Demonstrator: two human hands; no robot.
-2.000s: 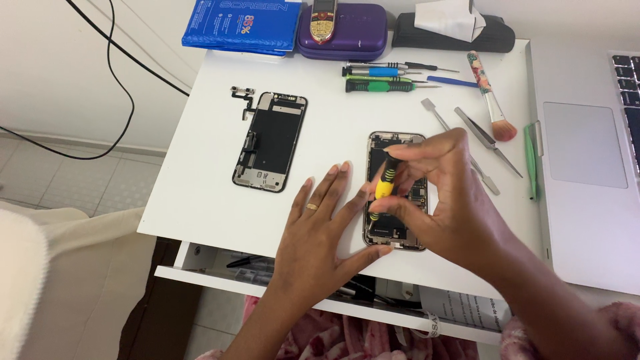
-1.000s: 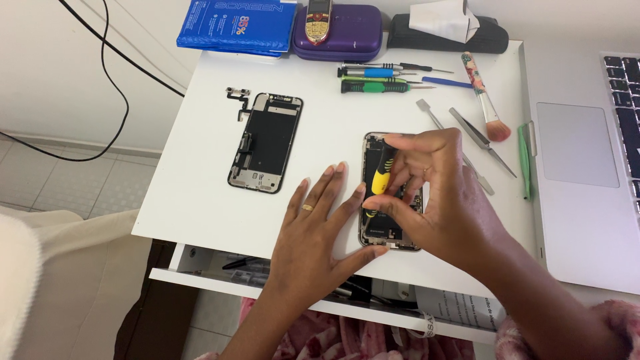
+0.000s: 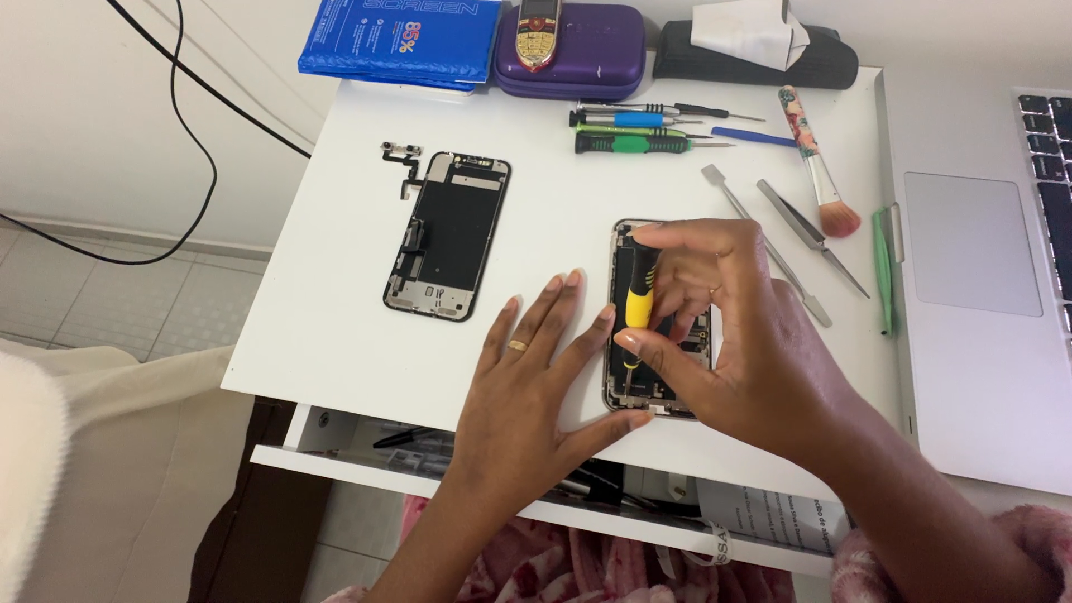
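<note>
An opened smartphone body lies on the white desk, its inner parts facing up, partly hidden by my right hand. That hand grips a yellow and black precision screwdriver, held nearly upright with its tip at the lower left part of the phone. My left hand rests flat with fingers spread, index finger and thumb against the phone's left and lower edges. Further left lies a detached phone screen assembly, back side up, with a small flex cable part beside its top left corner.
Several screwdrivers, a metal spudger, tweezers, a makeup brush and a green pry tool lie behind and right. A laptop stands at right. Below the desktop, a drawer is pulled out.
My right hand stays on the screwdriver over the phone's lower left part, its fingers slightly shifted on the handle. My left hand remains at the phone's edge.
</note>
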